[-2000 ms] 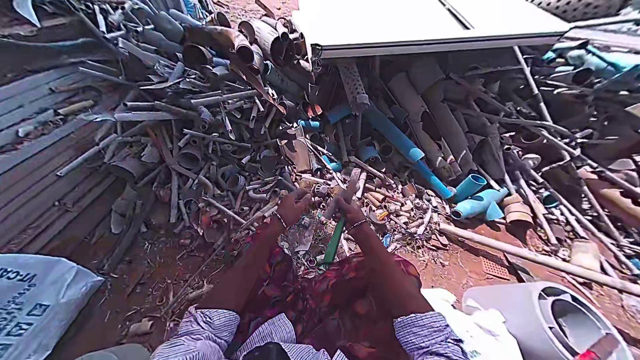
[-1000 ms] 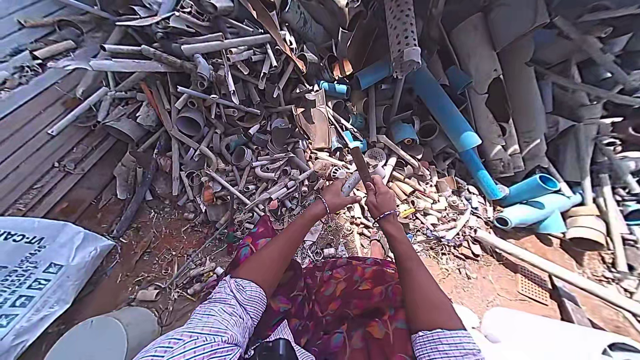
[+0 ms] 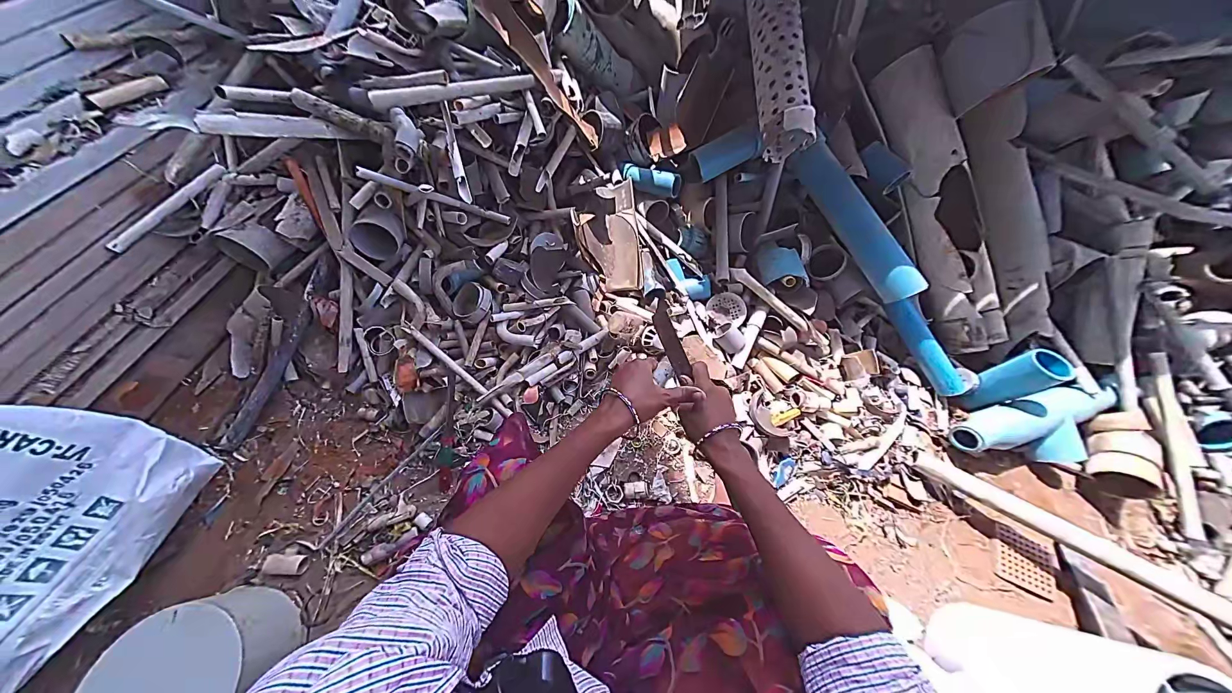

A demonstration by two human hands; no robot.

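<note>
Low in front of the scrap heap, my right hand (image 3: pixel 707 404) is closed around the lower end of a long, dark, flat blade (image 3: pixel 671 339), perhaps a knife, which points up and away. My left hand (image 3: pixel 643 390) is beside it, a finger reaching to the right hand; whether it holds anything is hard to tell. Short pieces of pale plastic pipe (image 3: pixel 784 364) lie beyond and around both hands. A bracelet circles each wrist.
Blue pipes (image 3: pixel 857 217) lean on the heap at the right. A long pale pipe (image 3: pixel 1068 534) crosses the ground at lower right. A white printed sack (image 3: pixel 87 520) lies at left, below stacked long grey strips (image 3: pixel 106 279). Grey containers (image 3: pixel 192 645) stand at lower left.
The view has tilted down and closer. Two seconds ago the hands were apart above a green object at the lap, which no longer shows; now they are together, the dark blade in the right.
</note>
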